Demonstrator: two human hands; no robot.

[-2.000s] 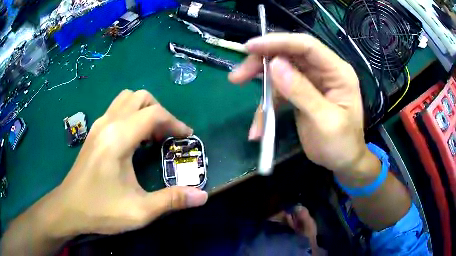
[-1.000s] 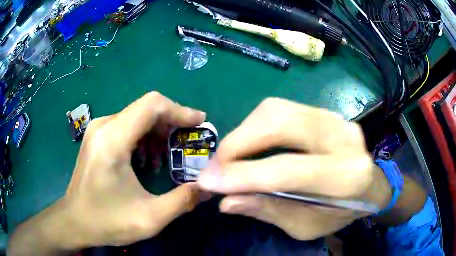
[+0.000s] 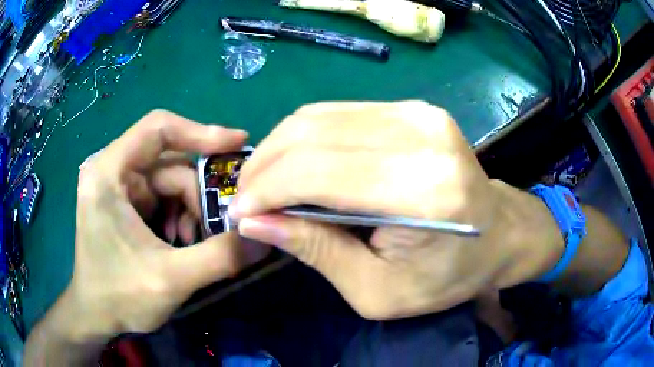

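Note:
An open smartwatch case (image 3: 213, 201) with a silver rim shows yellow and dark parts inside. My left hand (image 3: 136, 222) holds it between thumb and fingers, near the mat's front edge. My right hand (image 3: 387, 208) holds slim metal tweezers (image 3: 380, 219) that lie across under its fingers. The tweezers' tips are hidden by my fingertips, at the lower part of the open case. My right hand covers the right side of the case.
A black marker pen (image 3: 308, 37), a clear crumpled film (image 3: 243, 56) and a cream-yellow handled tool (image 3: 405, 19) lie on the green mat (image 3: 186, 89). Cables (image 3: 574, 54) run at back right. A red tray (image 3: 638, 97) stands at the right edge. Loose parts lie at left.
My right hand came down from above the mat to the case with the tweezers. Since one second ago, both hands and the case have shifted left and up in view, as have the pen and film.

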